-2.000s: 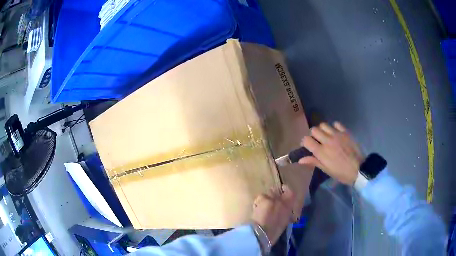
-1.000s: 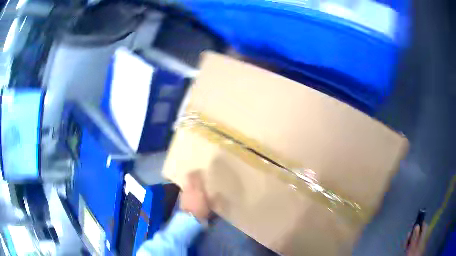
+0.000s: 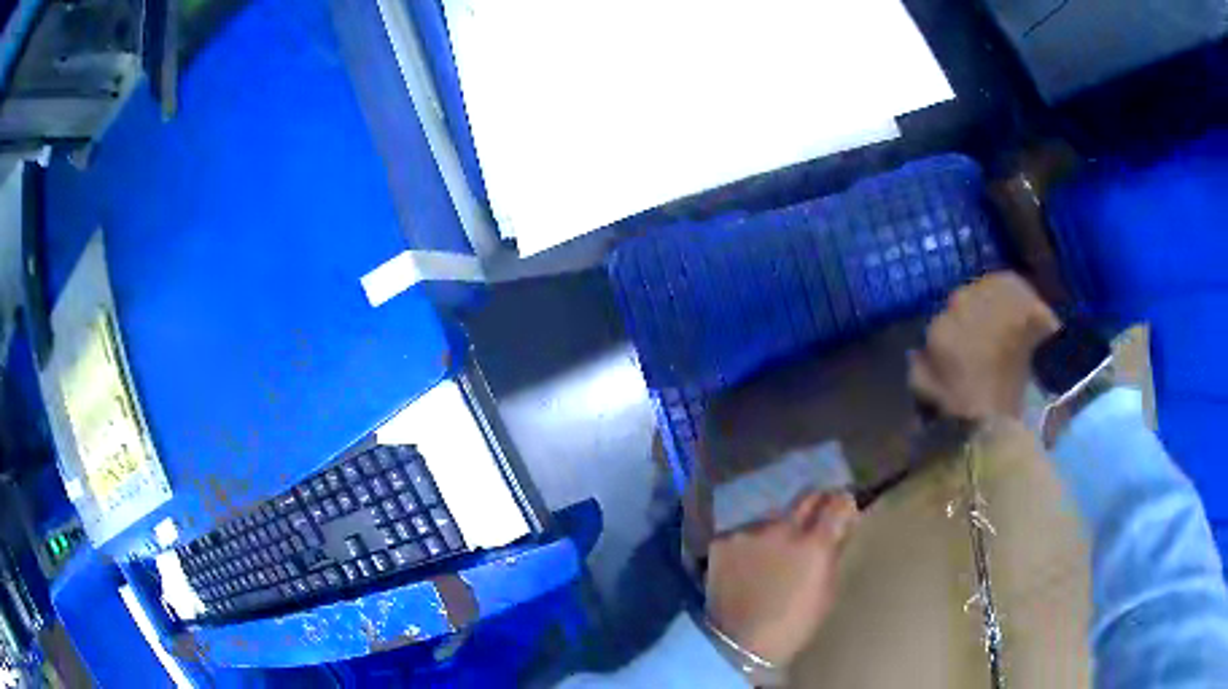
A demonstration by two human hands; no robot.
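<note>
The brown carton (image 3: 889,592) fills the lower right, with its taped seam running down the top. A shorter dark line crosses its shaded end side. My left hand (image 3: 781,572) grips the carton's edge beside a pale rectangular patch (image 3: 781,487) on the end side. My right hand (image 3: 987,353), with a dark watch on the wrist, is a closed fist at the carton's end near the seam. A small dark tool, likely a box cutter, is mostly hidden under its fingers. Its blade cannot be made out.
A blue plastic pallet or grid (image 3: 808,269) lies beyond the carton. A blue desk (image 3: 243,283) with a black keyboard (image 3: 323,532) stands at left. White sheets (image 3: 673,108) are at the top. A blue surface (image 3: 1158,256) borders the right.
The view has swung to the desk and the carton's other end. My right hand has come from the far right to this end, and my left hand now holds its edge.
</note>
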